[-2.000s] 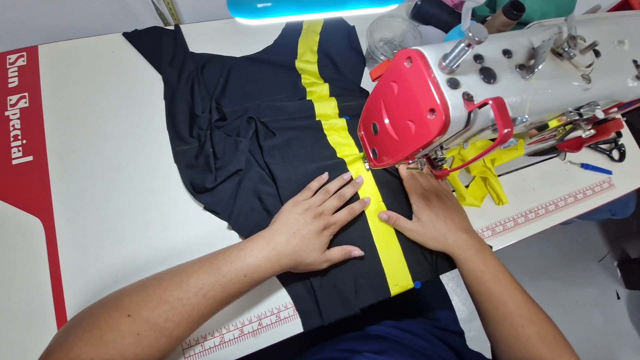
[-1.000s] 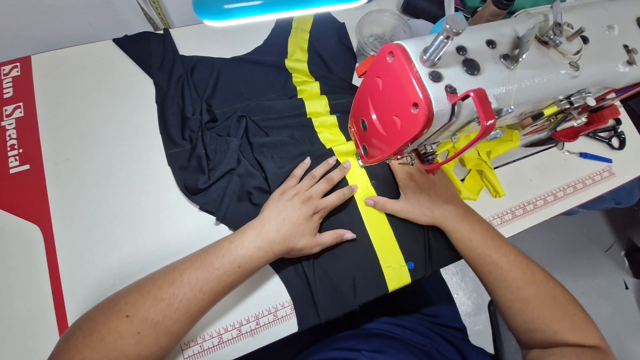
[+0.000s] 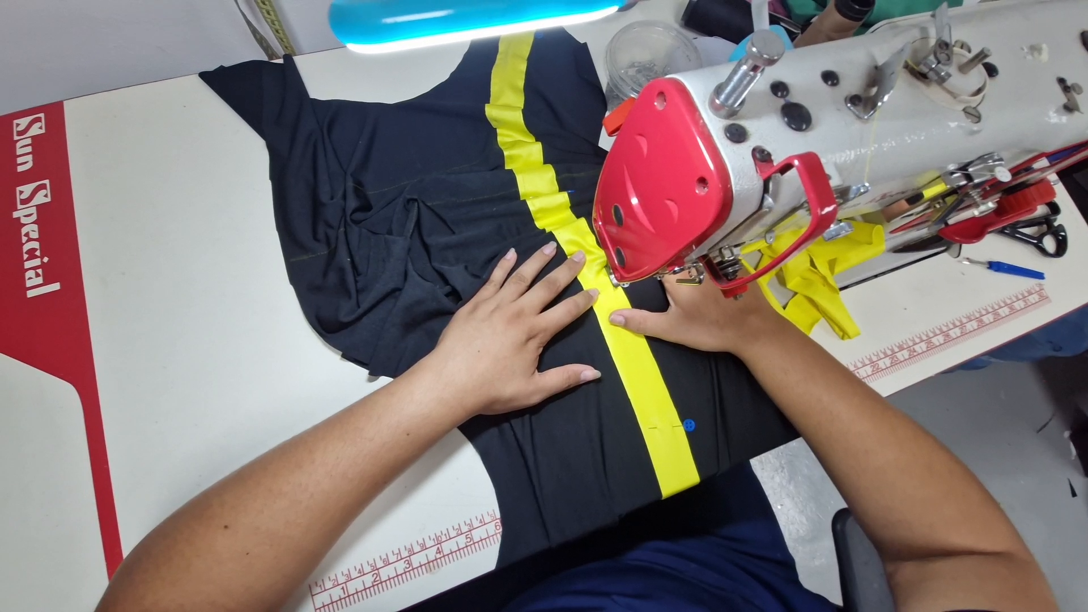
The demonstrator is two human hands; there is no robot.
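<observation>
Black fabric lies bunched across the sewing machine table. A yellow fabric strip runs down it, passing beside the red-faced head of the sewing machine. A blue-headed pin crosses the strip near its lower end. My left hand rests flat on the black fabric with fingers spread, fingertips at the strip's left edge. On the other side, my right hand lies by the machine head, its thumb touching the strip's right edge; its fingers are partly hidden under the machine. The needle area is hidden.
Loose yellow fabric lies behind the machine head. Right of it are a blue-handled small tool and black-handled scissors. A clear round container stands at the back, near a lit lamp. Printed rulers mark the table's front edge.
The strip's pinned lower end sits a little closer to the machine than two seconds ago, and the blue pin head shows more clearly. Both hands keep much the same pose on the fabric.
</observation>
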